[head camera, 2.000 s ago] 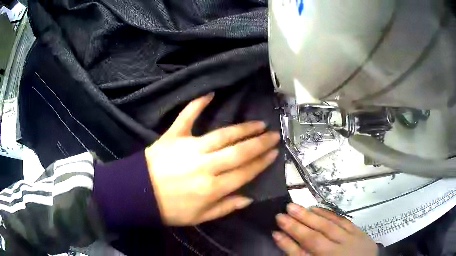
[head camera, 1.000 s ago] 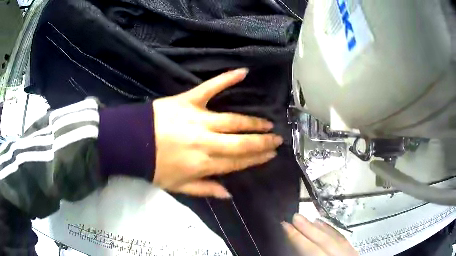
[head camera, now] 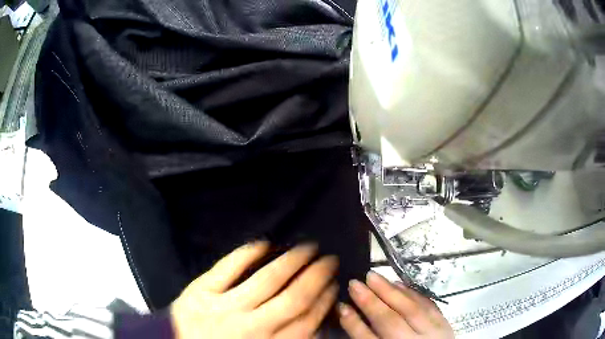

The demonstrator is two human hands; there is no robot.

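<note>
A black garment panel (head camera: 265,192) lies in folds over the left and middle of the machine bed, its right edge running beside the presser foot area. A thin pale stitch line shows on its left part. My left hand (head camera: 259,291) lies on the cloth at the bottom centre, fingers slightly spread and a little blurred. My right hand (head camera: 395,308) is at the cloth's lower right edge, cut off by the bottom of the picture; its fingertips touch the cloth, and whether they grip it cannot be told. The cream sewing machine head (head camera: 458,86) stands to the right; the needle is hidden.
A thin dark metal strip (head camera: 398,255) angles along the cloth edge. A grey curved bar (head camera: 517,232) sits low under the head. Lint lies on the silver plate (head camera: 414,225). The white table edge (head camera: 524,308) has small printed marks.
My left hand has moved back toward the bottom of the picture. The cloth on the left has shifted and refolded, covering most of the double stitch line. My right hand stays near the lower edge.
</note>
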